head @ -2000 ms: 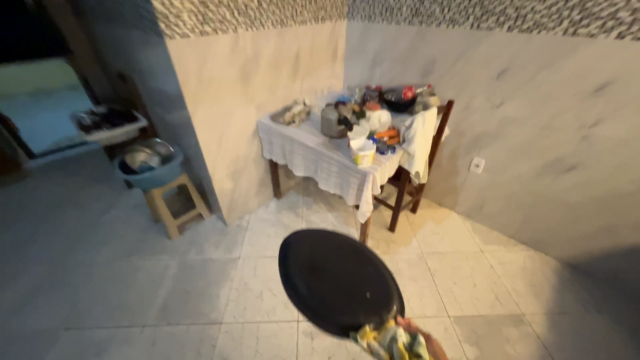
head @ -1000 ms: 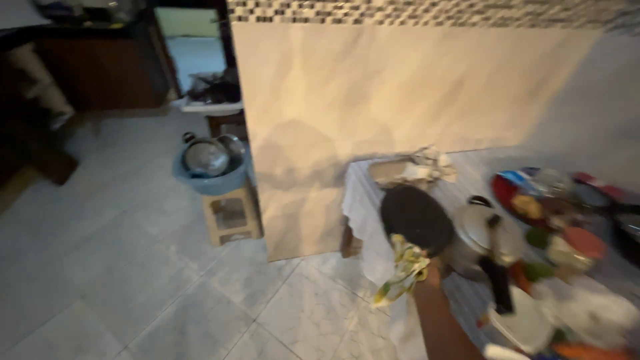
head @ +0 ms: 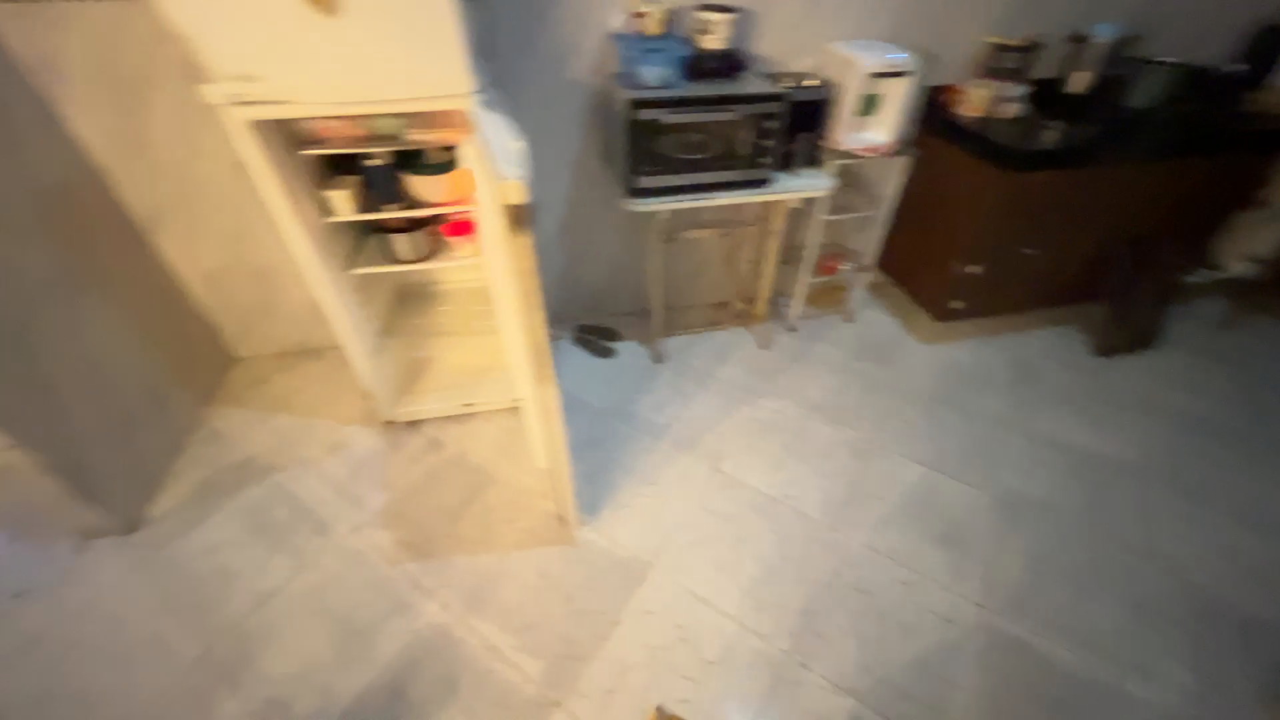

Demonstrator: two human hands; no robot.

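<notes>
Neither my left hand nor my right hand can be made out in the blurred head view. A small yellowish-brown tip shows at the bottom edge, too little to identify. Ahead on the left stands a refrigerator with its lower compartment exposed. Food containers and a metal pot sit on its upper shelves.
Beyond the refrigerator, a toaster oven stands on a small table, beside a white appliance on a rack. Dark slippers lie on the tiled floor. A dark cabinet with a black counter is at right.
The view has swung far away from the cloth-covered table. The black pan seen two seconds ago and the right hand with the patterned cloth have left the view.
</notes>
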